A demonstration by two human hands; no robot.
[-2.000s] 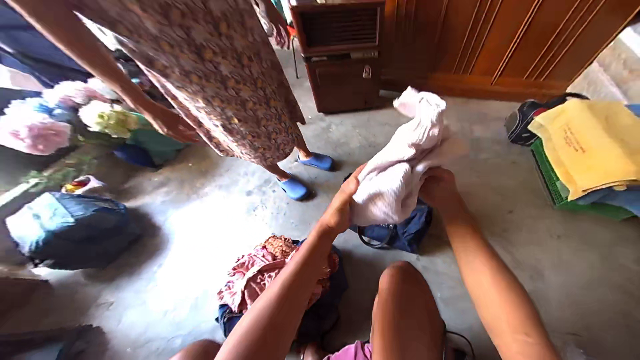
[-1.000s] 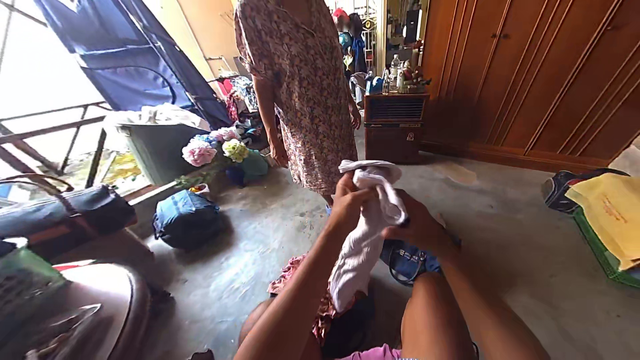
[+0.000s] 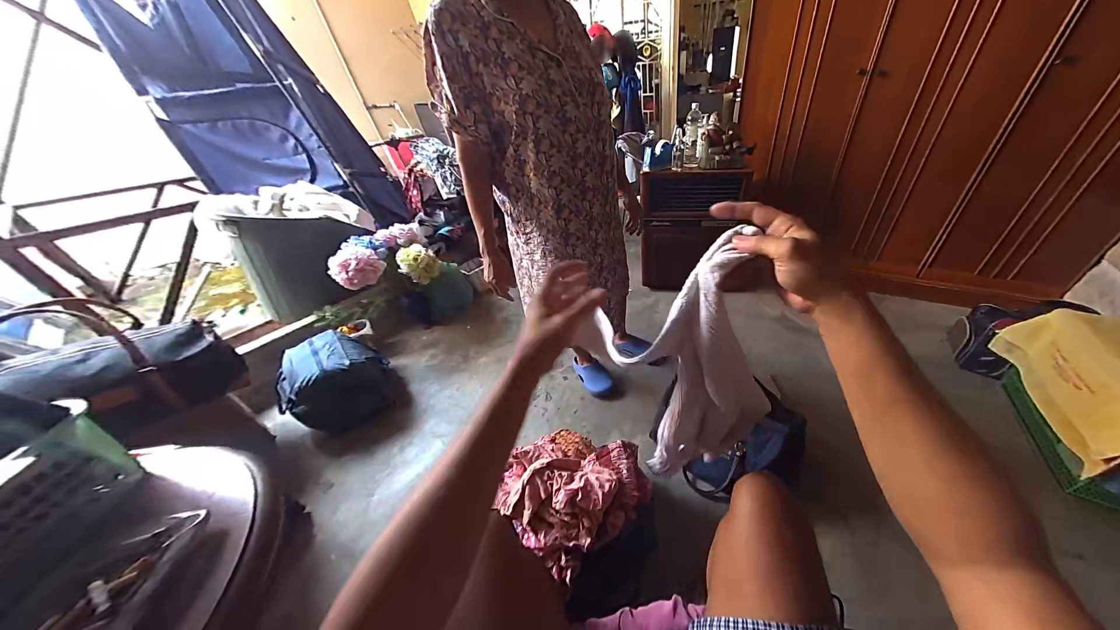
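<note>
A white knitted garment hangs from my right hand, which pinches its upper edge between thumb and fingers. My left hand is raised at the garment's left end; the edge sags between the two hands, and whether the left fingers hold it I cannot tell. Beneath the garment a dark blue bag stands on the floor by my knee. A heap of pink and red patterned cloth lies between my legs, over something dark.
A person in a patterned dress stands ahead in blue clogs. On the left are a blue bundle, a dark duffel bag and a round table. A green basket with yellow cloth is at right.
My hands have moved apart, and the white garment, bunched between them before, now hangs spread out from its upper edge. The view has tilted up since the earliest frame.
</note>
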